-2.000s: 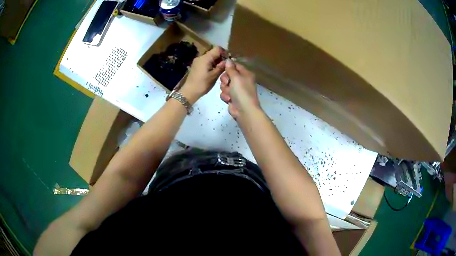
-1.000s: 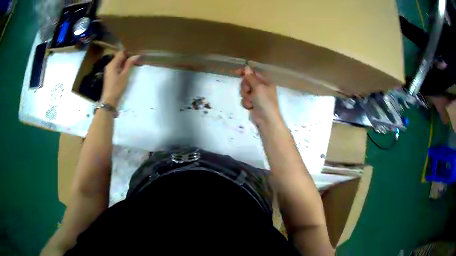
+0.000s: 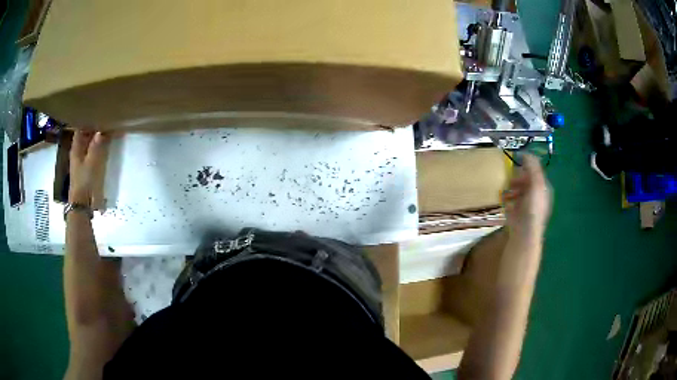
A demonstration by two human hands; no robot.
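Note:
A large brown carton (image 3: 245,96) stands across the far side of the white table (image 3: 245,211). My left hand (image 3: 87,167) is at the carton's lower left corner, fingertips at its bottom edge; its grip is unclear. My right hand (image 3: 528,194) is blurred, out past the table's right end, away from the carton; whether it holds anything is unclear. The brown parts tray (image 3: 62,174) is mostly hidden beside my left hand. A small heap of dark parts (image 3: 208,177) lies on the table, with many black specks around it.
Metal machinery (image 3: 490,82) stands beyond the table's right end. An open carton (image 3: 434,334) is at the near right. A dark phone (image 3: 15,174) lies at the table's left edge. Blue plastic stools (image 3: 653,185) and a person's dark-clothed part (image 3: 631,141) are at the far right.
The view has turned right. My hands have parted; my right hand has left the carton's edge and swung far right. The small dark heap now shows uncovered on the table.

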